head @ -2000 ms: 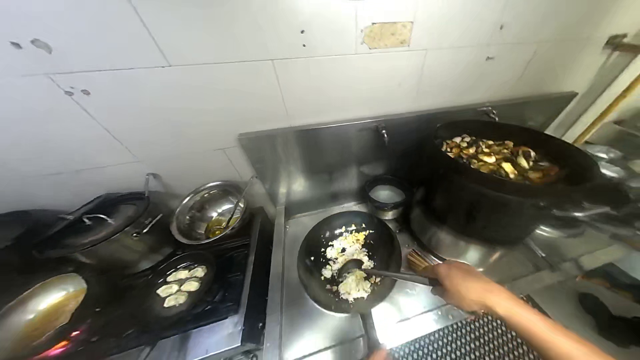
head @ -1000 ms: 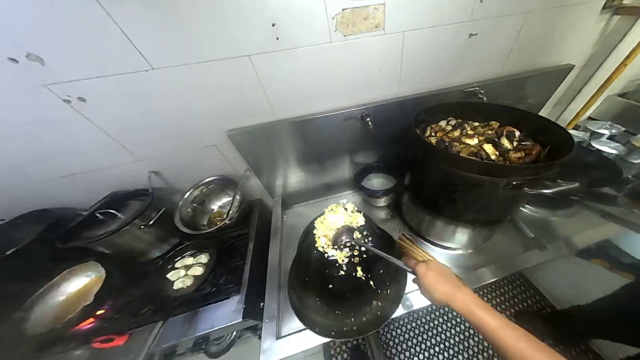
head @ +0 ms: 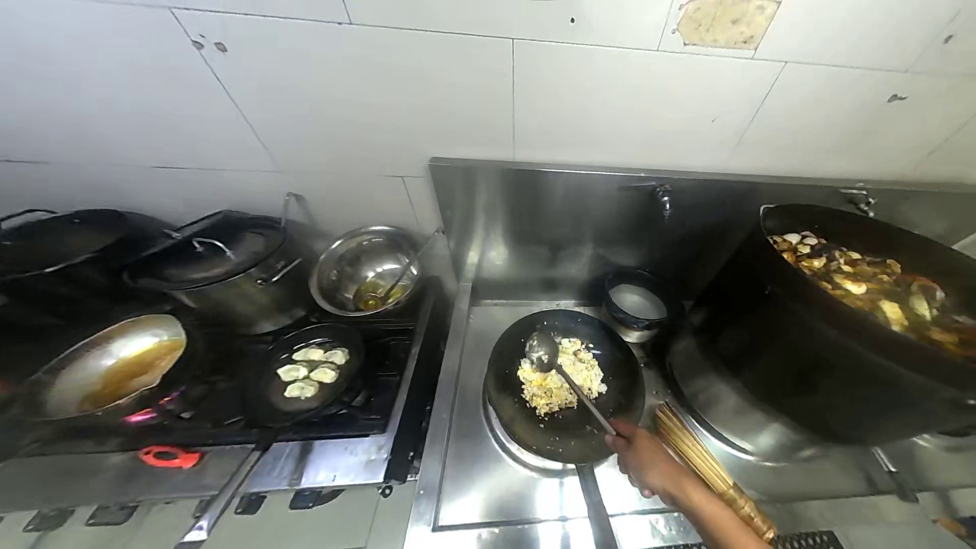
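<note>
My right hand (head: 644,461) grips the handle of a metal ladle (head: 543,352), whose bowl rests at the left side of fried rice with egg (head: 568,377). The rice lies in a dark wok (head: 512,408) on the steel range, its handle (head: 595,507) pointing toward me. Beside my right forearm lies a bundled bamboo brush (head: 705,457). My left hand is out of view.
At left, a small pan (head: 278,408) holds several dumplings, beside a wok with brown liquid (head: 126,374). Lidded pots (head: 221,252) and a steel bowl (head: 366,263) stand behind. A container of white contents (head: 639,303) and a large stew pot (head: 823,358) stand right.
The wok was tilted with the rice at its far side a second ago; now the rice lies spread near its middle. The ladle has moved to the left side of the rice. The view has shifted.
</note>
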